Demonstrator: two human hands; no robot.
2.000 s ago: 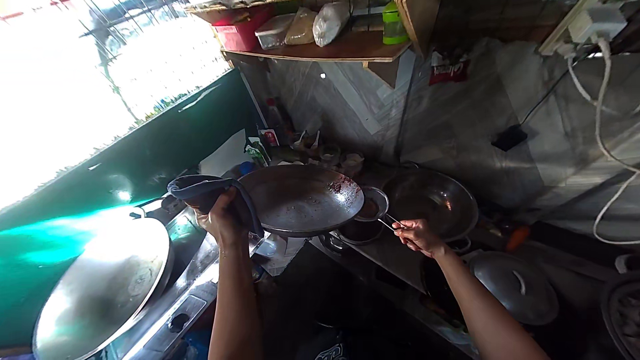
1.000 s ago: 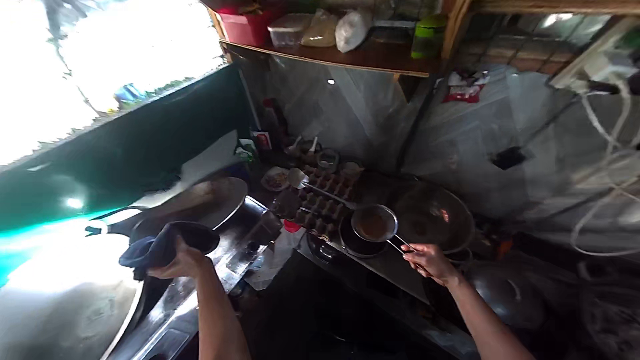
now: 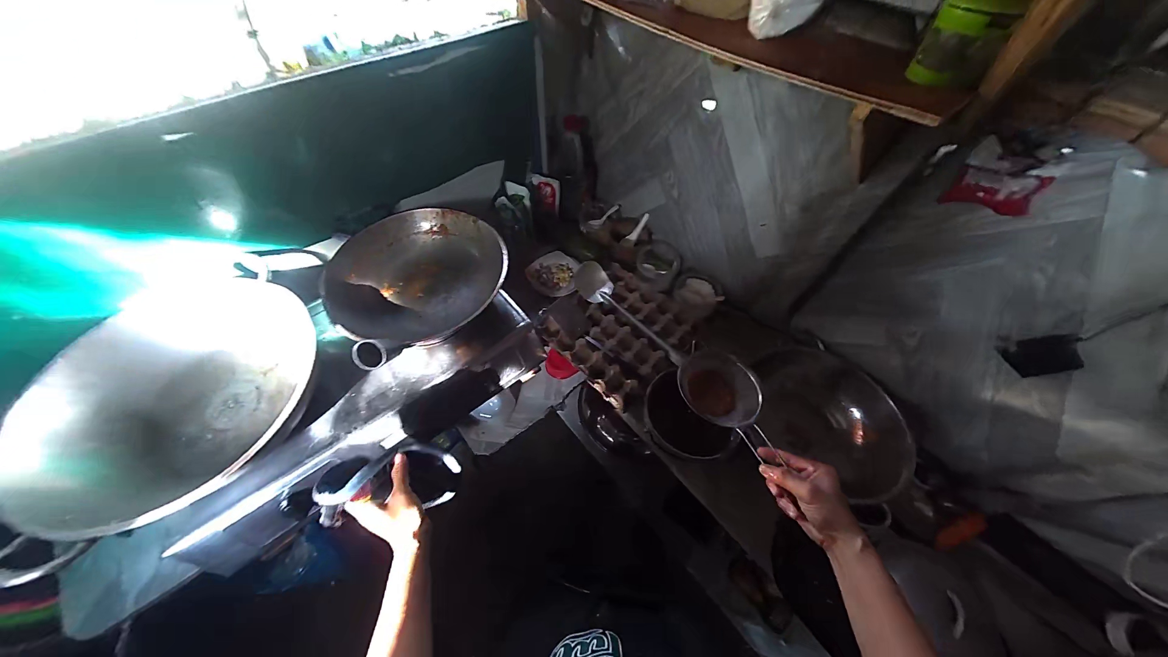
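My right hand (image 3: 808, 497) is closed on the handle of a wire-mesh strainer (image 3: 721, 388), which has brown residue inside and is held over the rim of a dark pot (image 3: 684, 424). My left hand (image 3: 392, 511) is at the front of the stove (image 3: 401, 401), by a rounded metallic object (image 3: 429, 474); glare and blur hide whether it grips anything. Behind it, a metal wok (image 3: 420, 274) with brown residue sits on the stove. A metal ladle (image 3: 595, 281) lies across an egg tray (image 3: 620, 338), its handle reaching toward the strainer.
A large, shiny wok (image 3: 164, 401) stands at the left. Another wide pan (image 3: 830, 420) lies right of the pot. A small bowl of chopped food (image 3: 553, 274) and a glass jar (image 3: 657, 262) are near the wall. A wooden shelf (image 3: 803, 55) overhangs the back.
The wok, in my left hand's grasp with a dark cloth two seconds ago, now rests on the stove. My left hand has moved off it toward the stove front. The strainer stays in my right hand.
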